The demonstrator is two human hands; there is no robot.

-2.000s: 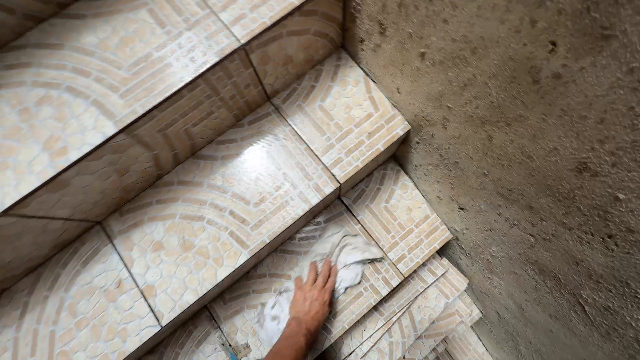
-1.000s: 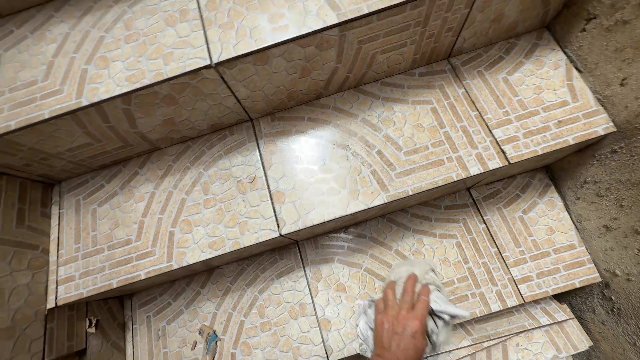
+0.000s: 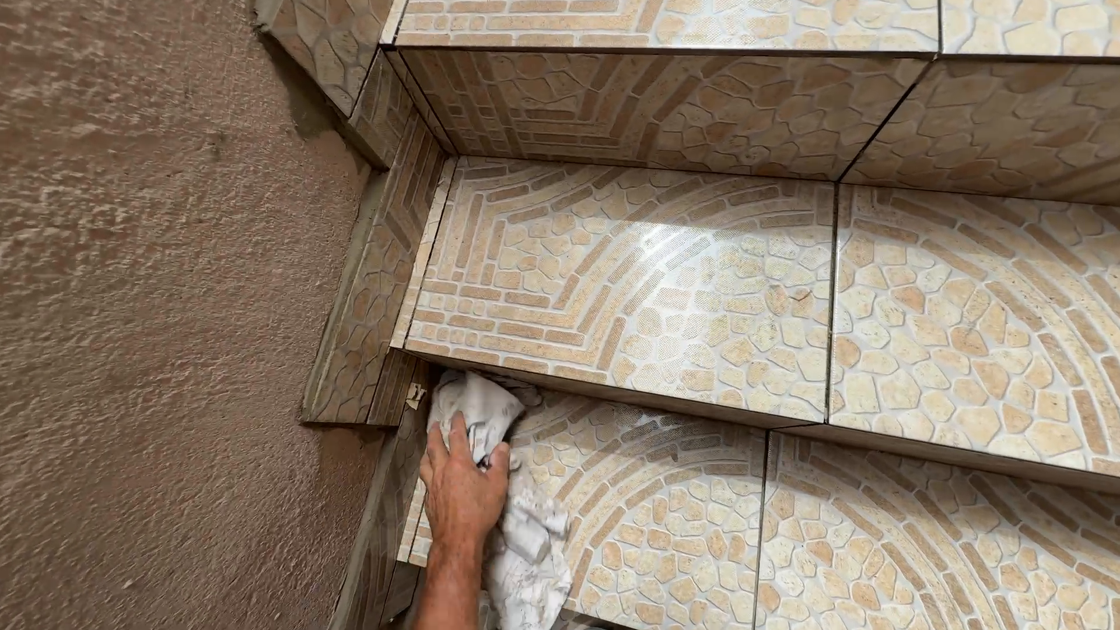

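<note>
My left hand [image 3: 464,490] presses and holds a bunched white cloth [image 3: 477,411] in the left back corner of the lower stair tread [image 3: 665,525], under the edge of the tread above. The fingers are bent over the cloth, and its loose part [image 3: 529,551] trails down to the right of my wrist over the tile. The tread is covered in glazed tiles with a stone and brick pattern. My right hand is out of view.
A rough plastered wall [image 3: 175,306] runs along the left. Tiled skirting pieces [image 3: 359,367] step down beside it. A small light-coloured bit [image 3: 416,395] sits on the side tile by the cloth. The tiled upper tread [image 3: 612,280] overhangs the corner.
The view has swung from the right end of the stairs to the left end. My left hand and the cloth have moved from the right part of the lower tread to its left corner.
</note>
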